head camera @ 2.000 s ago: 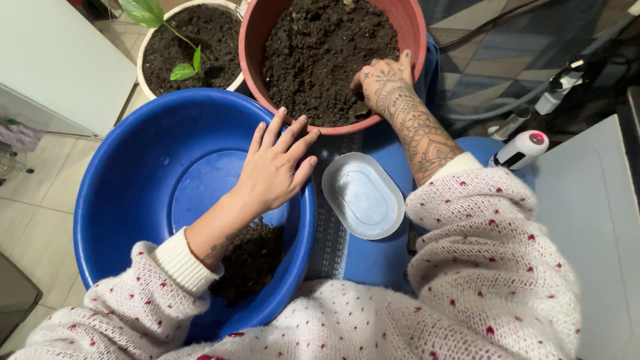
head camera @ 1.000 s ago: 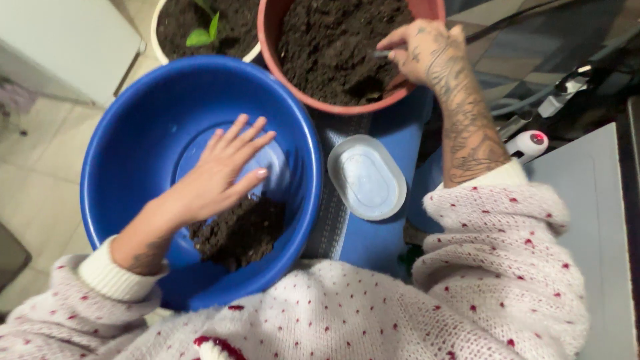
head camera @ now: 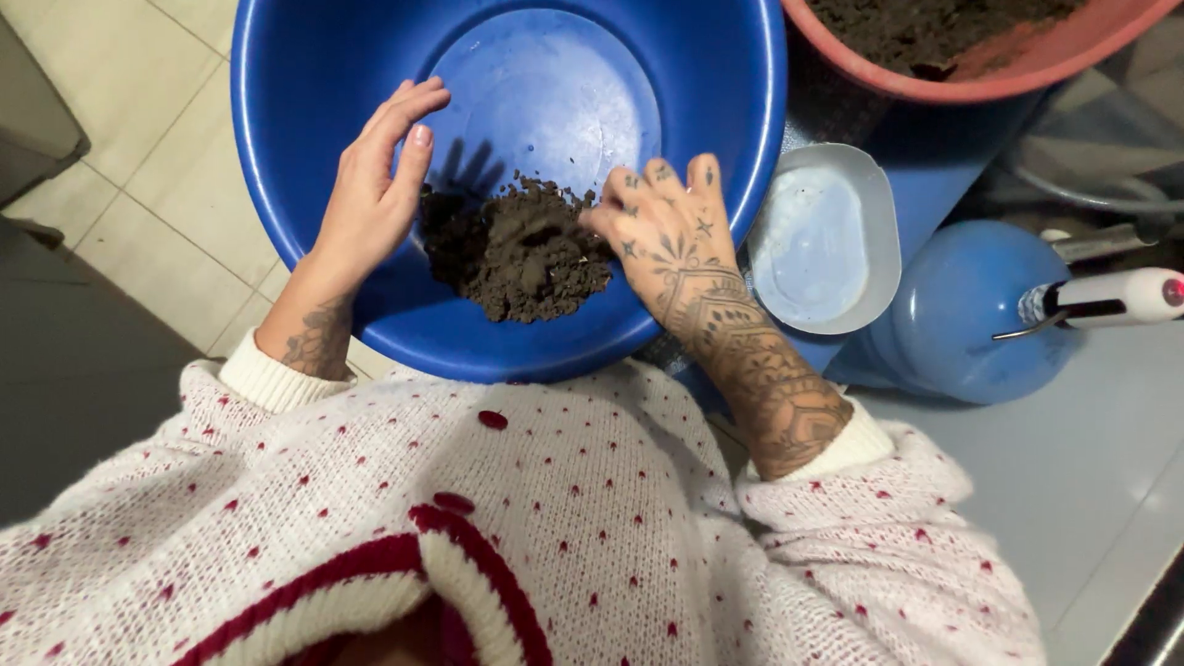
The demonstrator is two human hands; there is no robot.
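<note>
Dark, crumbly soil [head camera: 532, 254] lies in a heap near the close side of the blue plastic basin [head camera: 592, 55]. My left hand [head camera: 375, 190] hovers over the basin to the left of the heap, fingers apart and holding nothing. At the right edge of the soil is my right hand [head camera: 666, 222], tattooed, with its fingers bent down; the fingertips are partly hidden, so whether they hold any soil cannot be told. A terracotta-coloured pot [head camera: 990, 83] with soil in it stands at the upper right, with neither hand in it.
A shallow translucent plastic container [head camera: 823, 240] sits right of the basin. Beyond it stands a blue bottle with a white and pink sprayer head [head camera: 1119, 298], on or beside a grey surface [head camera: 1045, 490]. Tiled floor [head camera: 157, 203] shows at the left.
My right hand has left the terracotta-coloured pot and come down to the soil in the blue basin. My left hand is now at the left of the heap. The view has shifted downward.
</note>
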